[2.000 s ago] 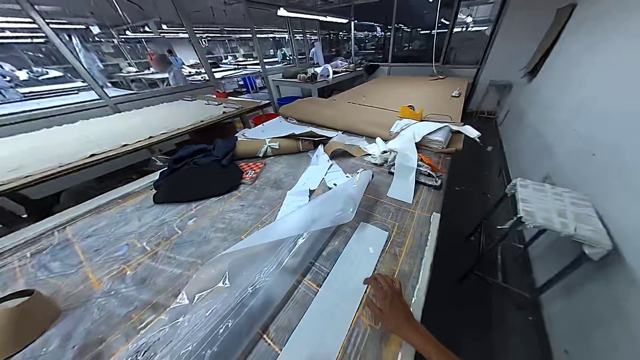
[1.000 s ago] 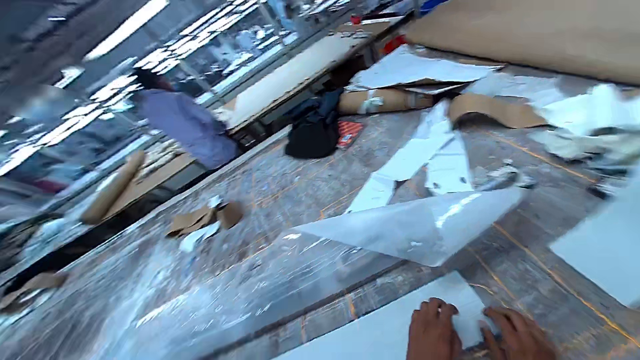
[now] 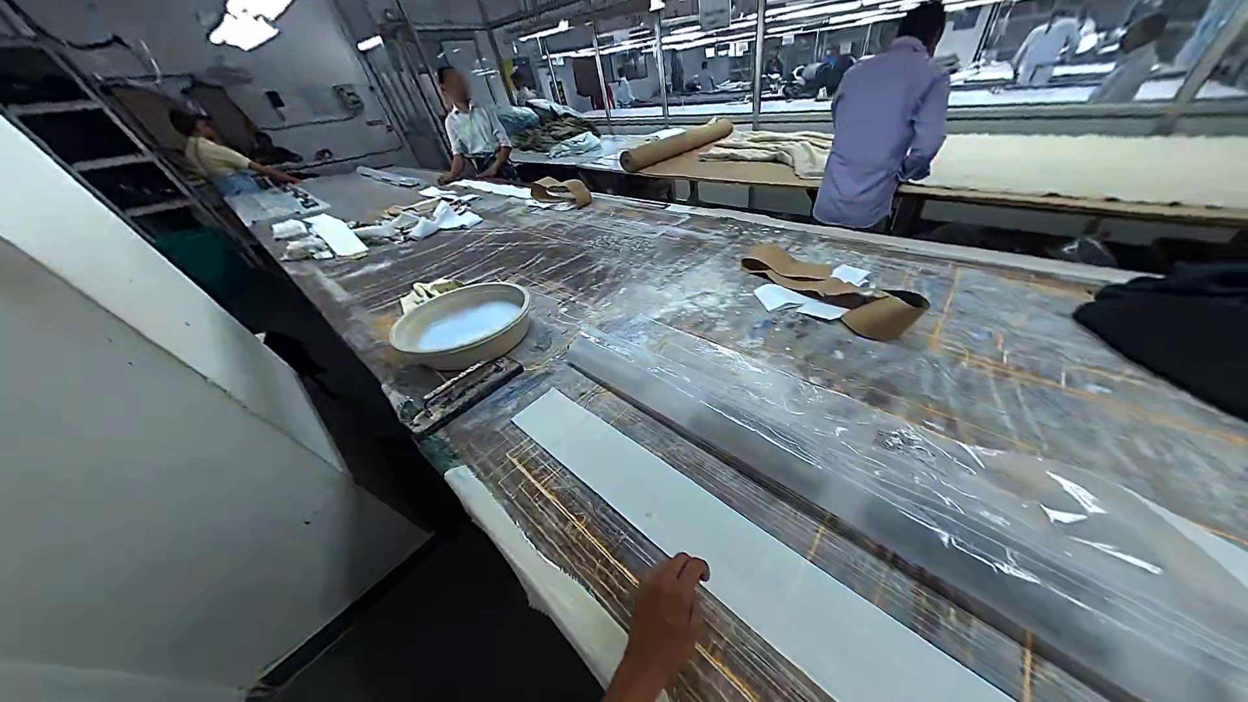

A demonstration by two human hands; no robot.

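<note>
A long white strip (image 3: pixel 721 536) of paper or fabric lies flat across the worn table. My left hand (image 3: pixel 669 609) reaches up from the bottom centre, its fingers curled together and the tips at the strip's near edge; whether they pinch it is hard to see. My right hand is out of view. Beyond the strip, alongside it, lies a long roll of clear plastic sheet (image 3: pixel 838 468), with a loose part spread at the right. A round, shallow basin (image 3: pixel 517 341) holding whitish liquid stands past the strip's far end, beside a dark flat bar (image 3: pixel 468 398).
Brown paper strips (image 3: pixel 882 314) and white scraps lie behind the plastic. Dark cloth (image 3: pixel 1170 331) is at the right. A person in a purple shirt (image 3: pixel 882 127) stands by another table; two more people are at the far left. A white partition (image 3: pixel 175 439) stands left of the table edge.
The view has swung far to the left. One second ago both hands were at the white strip's end; now only one shows, at the strip's near edge.
</note>
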